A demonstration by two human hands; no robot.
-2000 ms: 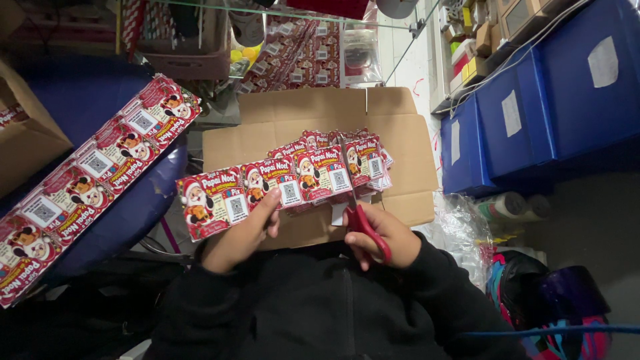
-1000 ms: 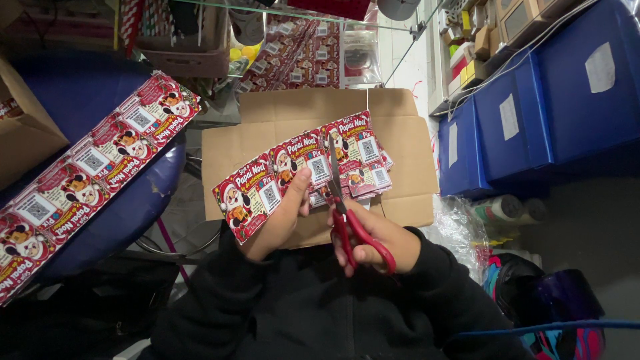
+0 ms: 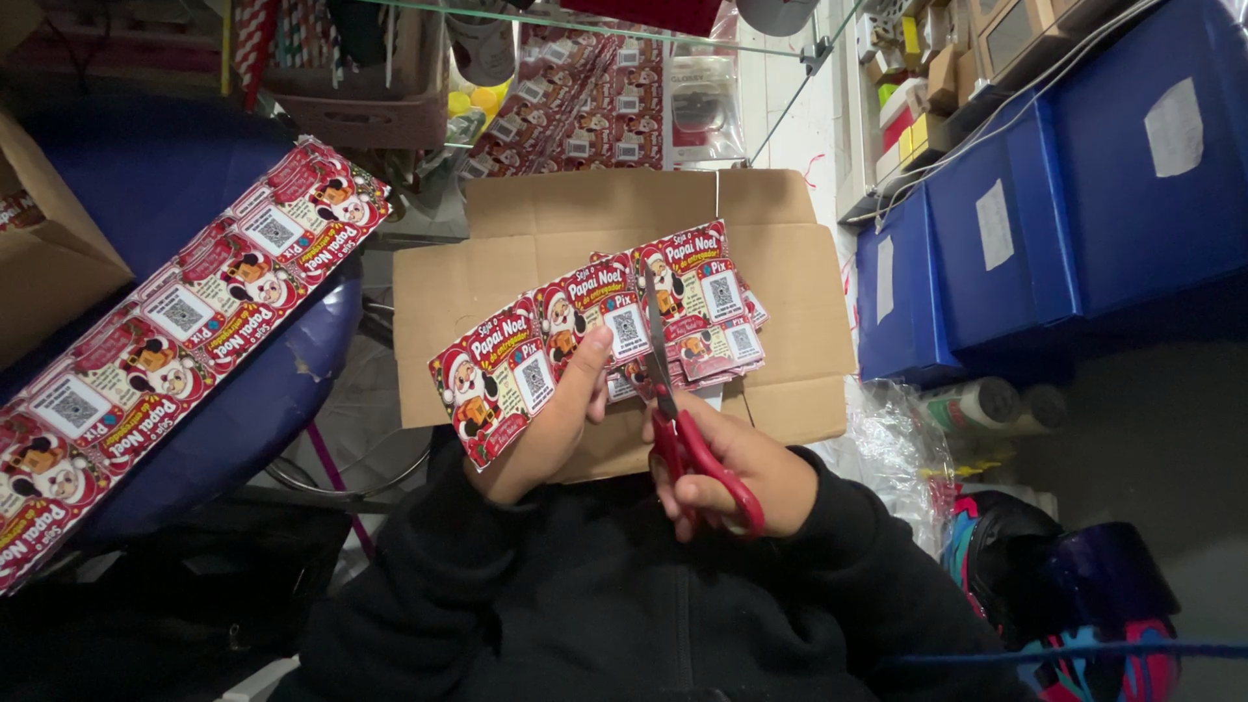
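Observation:
My left hand (image 3: 551, 419) grips a strip of printed Santa cards (image 3: 492, 380) by its lower edge, thumb on top. The strip tilts up to the right and holds three joined cards. In my right hand (image 3: 746, 473) are red-handled scissors (image 3: 663, 390), their blades pointing up at the boundary between the middle card and the right-hand one. Whether the blades are parted is hard to tell. Under the strip, a pile of cut cards (image 3: 726, 356) lies on a flattened cardboard box (image 3: 799, 312).
Long uncut card strips (image 3: 180, 317) lie across a blue seat (image 3: 283, 409) at left, beside an open brown box (image 3: 58, 253). More printed sheets (image 3: 614, 97) lie beyond the cardboard. Blue bins (image 3: 1004, 234) line the right, with clear plastic wrap (image 3: 897, 439) below them.
The held strip showed four cards two seconds ago and shows three now. It has moved from nearly level to a steeper tilt. The scissors stay in my right hand.

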